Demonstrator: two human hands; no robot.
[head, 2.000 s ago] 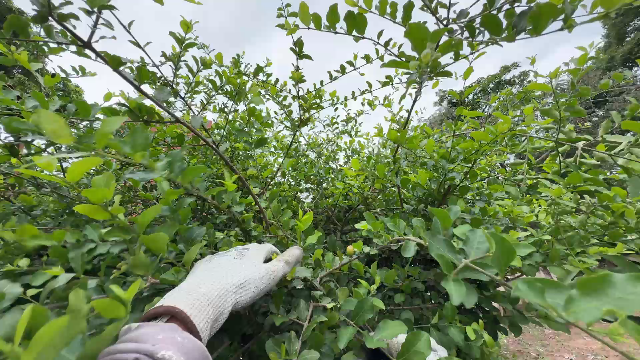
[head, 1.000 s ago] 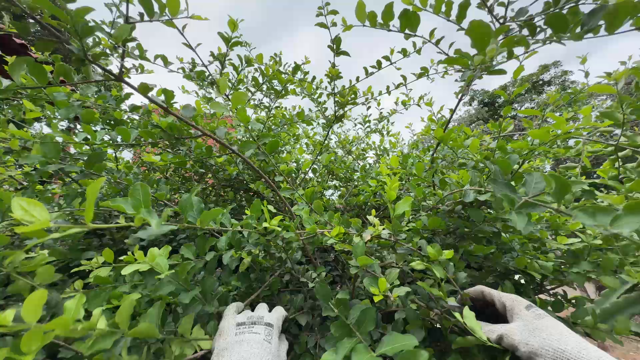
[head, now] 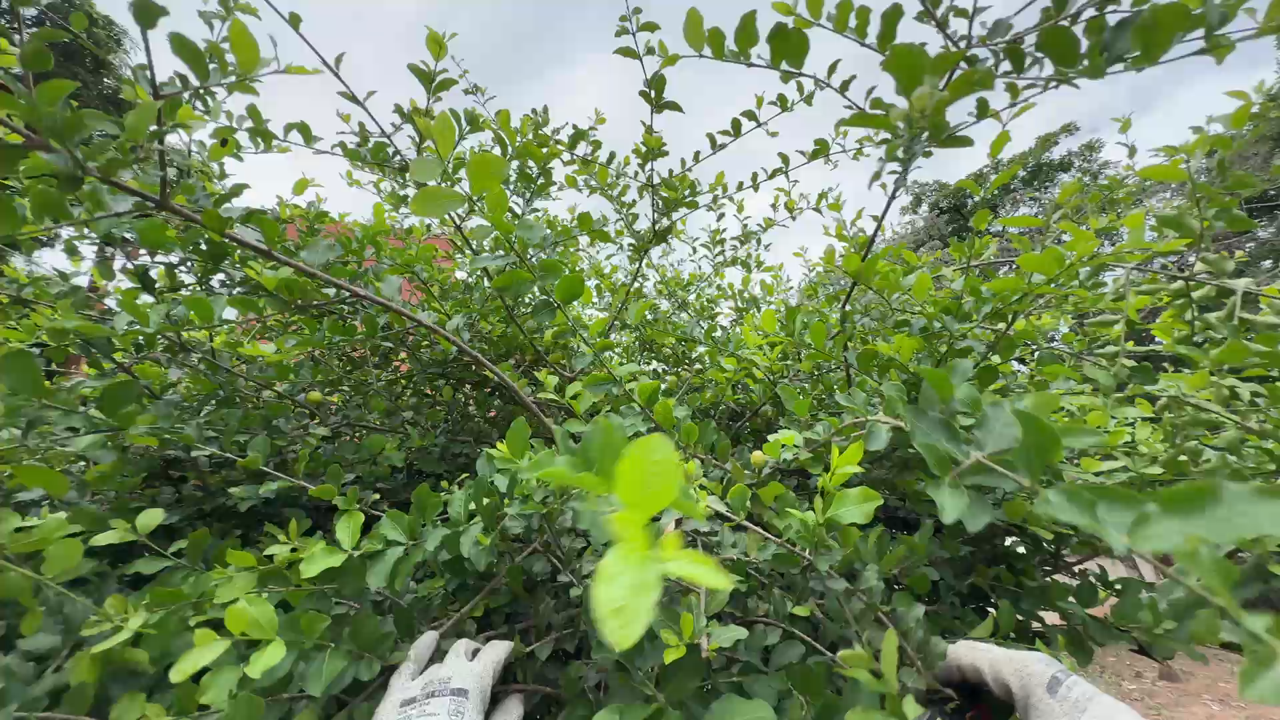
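My left hand (head: 447, 682), in a pale knitted work glove with printing on its back, is at the bottom edge left of centre, its fingers among the shrub's lower leaves. Whether it holds anything is hidden. At the lower right my right hand (head: 1030, 680), gloved alike, reaches into the foliage with its fingertips behind leaves; its grip cannot be seen. A dense leafy shrub (head: 620, 370) surrounds both hands. One small yellowish fruit (head: 758, 458) hangs right of centre, and another small green fruit (head: 314, 397) is at the left.
A long woody branch (head: 370, 297) slants down from the upper left to the centre. Blurred bright leaves (head: 640, 540) stand close to the camera between my hands. Bare reddish ground (head: 1165, 685) shows at the lower right, and a reddish structure (head: 410, 290) is partly visible behind the shrub.
Two seconds ago my left hand reached up among the leaves near the centre; by one second ago it was down at the bottom edge. My right hand now sits lower in view than one second ago.
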